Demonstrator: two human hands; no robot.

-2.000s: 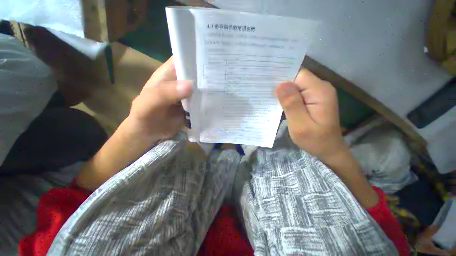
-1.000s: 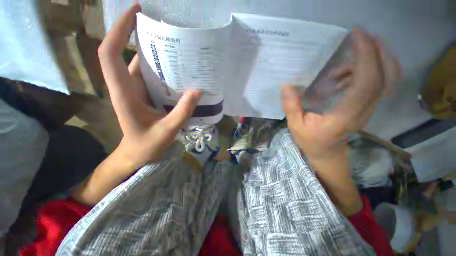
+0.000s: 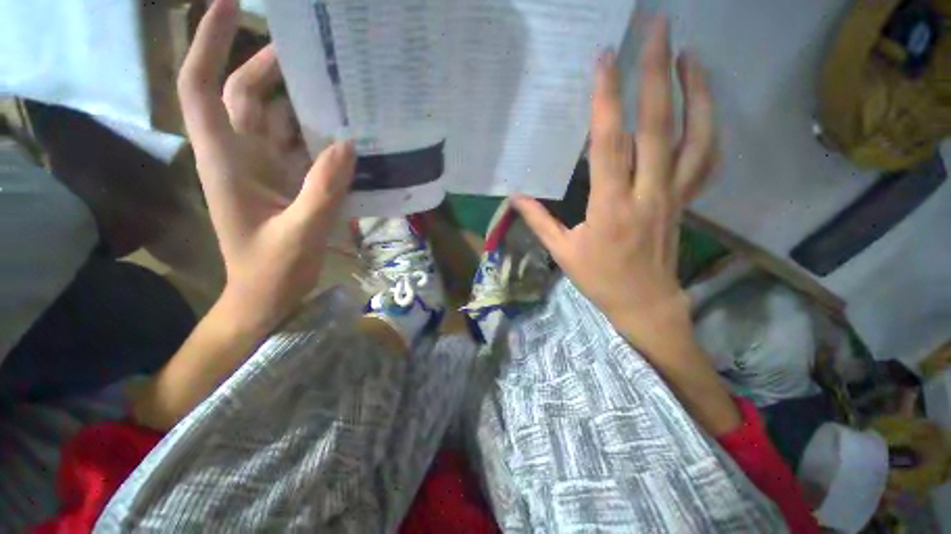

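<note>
The white instruction manual (image 3: 459, 94) is open above my knees, its top cut off by the picture's upper edge. Its left page has a dark picture column and a dark band at the bottom; the right page has dense small text, too blurred to read. My left hand (image 3: 261, 177) holds the manual's left edge, thumb at the front near the dark band. My right hand (image 3: 631, 188) is spread with fingers apart at the right edge; its thumb tip is by the lower right corner, and it shows no clear grip.
A round yellow-brown tray (image 3: 871, 94) with a small black item stands on the white bench at right. A dark flat bar-shaped object (image 3: 871, 217) lies beside it. A clear plastic bag (image 3: 756, 329) is below the bench edge. My sneakers (image 3: 401, 273) show below the manual.
The manual was folded to one page, then opened to two pages; it has since moved up and lies flatter. My right hand has spread its fingers and moved left.
</note>
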